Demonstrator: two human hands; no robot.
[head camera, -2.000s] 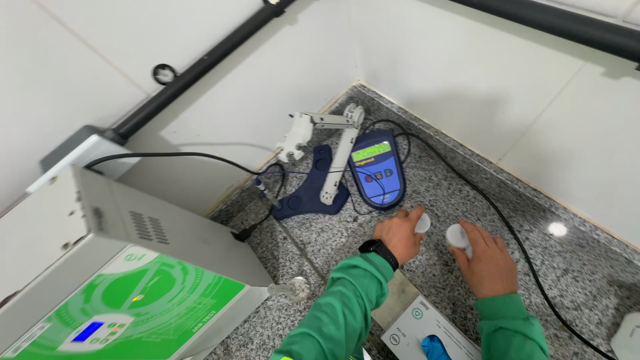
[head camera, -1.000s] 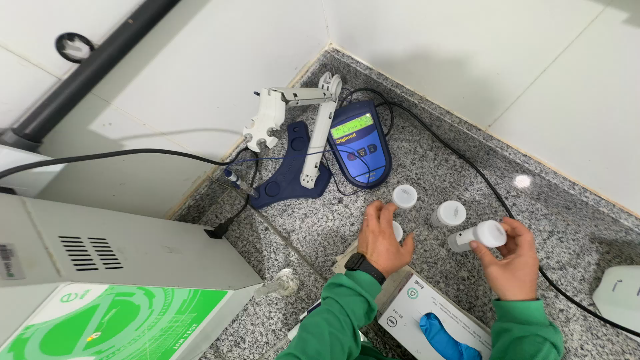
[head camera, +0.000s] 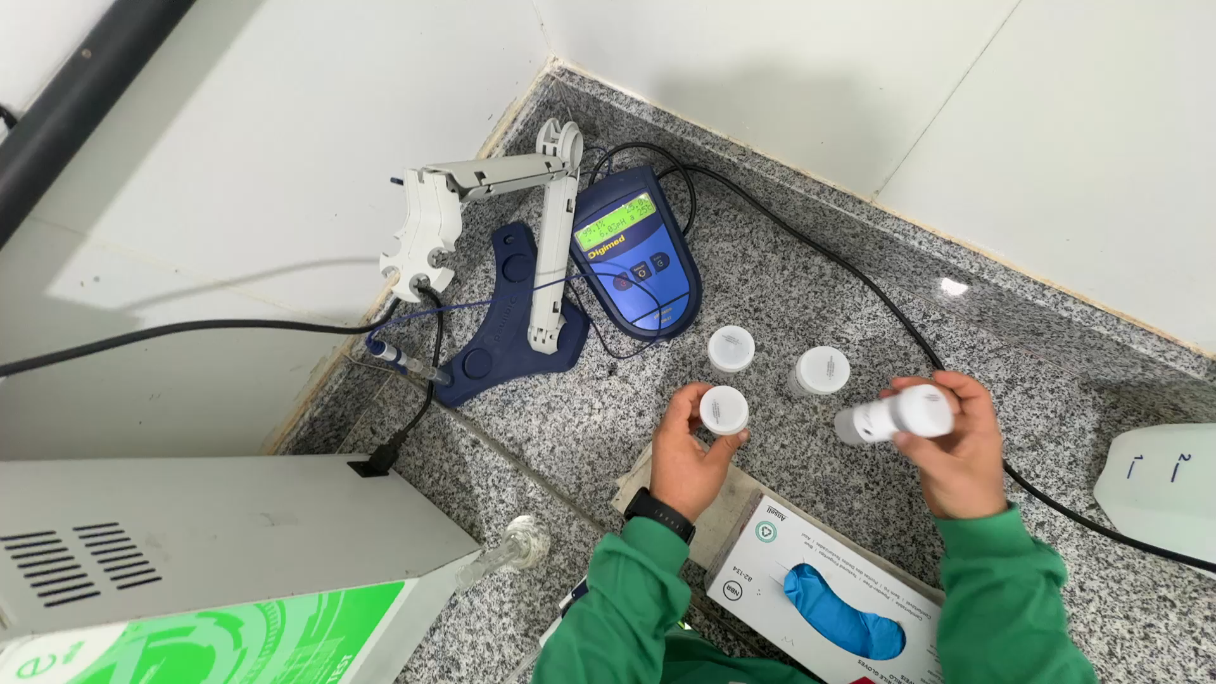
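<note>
My left hand (head camera: 692, 454), with a black watch on the wrist, has thumb and fingers around a white-capped plastic sample jar (head camera: 724, 410) on the granite counter. My right hand (head camera: 959, 446) grips another white-capped jar (head camera: 883, 418), tilted on its side above the counter and slightly blurred. Between my hands and a little farther back stands a third capped jar (head camera: 822, 370). A fourth one (head camera: 731, 349) is just behind the jar at my left hand. Behind them lies a blue Digimed pH meter (head camera: 636, 256) with a lit display.
A white electrode arm (head camera: 553, 256) on a blue base (head camera: 513, 323) stands left of the meter. Near my forearms lies an Ansell glove box (head camera: 826, 598) with blue gloves. A grey-and-green instrument (head camera: 237, 532) fills the lower left. A black cable (head camera: 836, 256) crosses the counter; a whitish container (head camera: 1159, 484) is at right.
Compared with one second ago, my left hand has closed around the nearer left jar. The jar in my right hand is still held and tilted. The view has moved somewhat.
</note>
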